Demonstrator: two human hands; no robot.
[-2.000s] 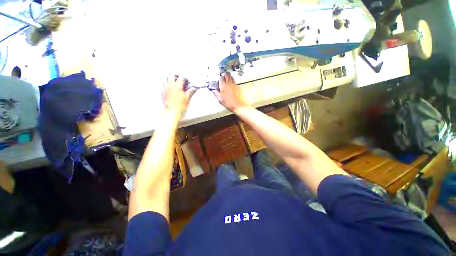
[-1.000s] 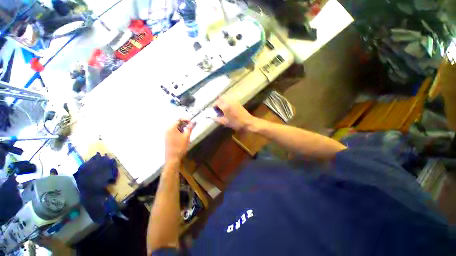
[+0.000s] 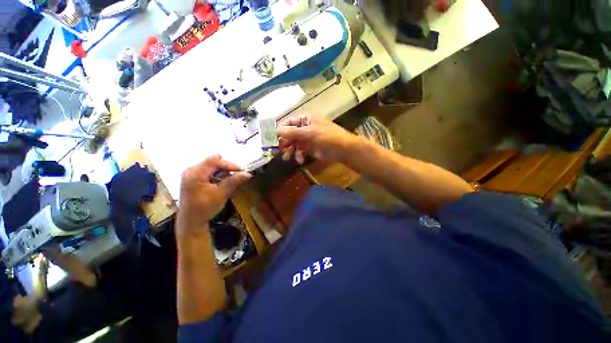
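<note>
My right hand [image 3: 305,137] holds a small flat greyish metal part [image 3: 268,132] at its fingertips, over the front edge of the white worktable [image 3: 181,127]. My left hand [image 3: 211,185] is to the left of it, at the same edge, with thumb and forefinger pinched together. Something small and dark shows inside its fingers, too small to name. The hands are apart. The white sewing machine with teal-blue trim [image 3: 295,57] stands just behind the right hand, its needle end close to the metal part.
Another sewing machine [image 3: 74,208] stands at the left, with another person's hands [image 3: 74,268] near it. Dark blue cloth [image 3: 130,187] lies between the tables. A bottle [image 3: 262,15] and a red packet [image 3: 195,30] are behind the machine. An open drawer [image 3: 231,241] is below the edge.
The hands have moved farther apart, the left one leftward. The flat metal part now shows clearly at the right fingertips. The view has shifted and turned since the first frame.
</note>
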